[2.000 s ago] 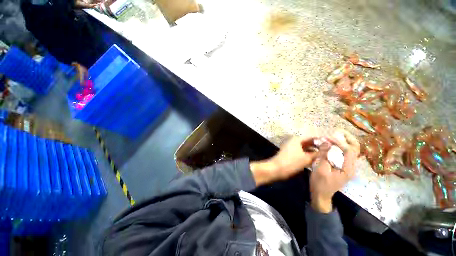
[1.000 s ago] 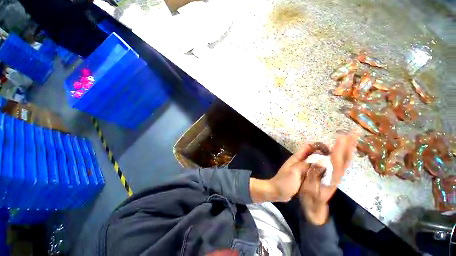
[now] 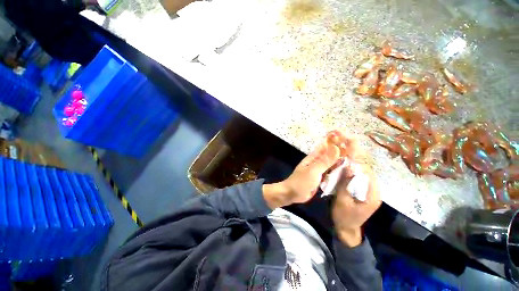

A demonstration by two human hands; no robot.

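My left hand [image 3: 307,174] and my right hand [image 3: 357,206] are together over the table's near edge. An orange-brown moulded piece [image 3: 337,138] shows at the fingertips of my left hand, partly hidden by the fingers. A crumpled white cloth [image 3: 358,183] is in my right hand, and part of it shows between the two hands. A loose pile of glossy orange-brown pieces [image 3: 424,149] lies on the tabletop to the right of my hands.
The pale, stained worktable [image 3: 267,85] runs diagonally. A metal cup [image 3: 485,230] stands at the right. An open cardboard box [image 3: 206,163] is below the table edge. A blue bin with pink pieces [image 3: 116,113] and stacked blue crates [image 3: 54,207] are left. Part of a person shows at upper left.
The view has shifted slightly. My hands have closed together around the piece and cloth; my right fingers, outstretched a second ago, are now bent in.
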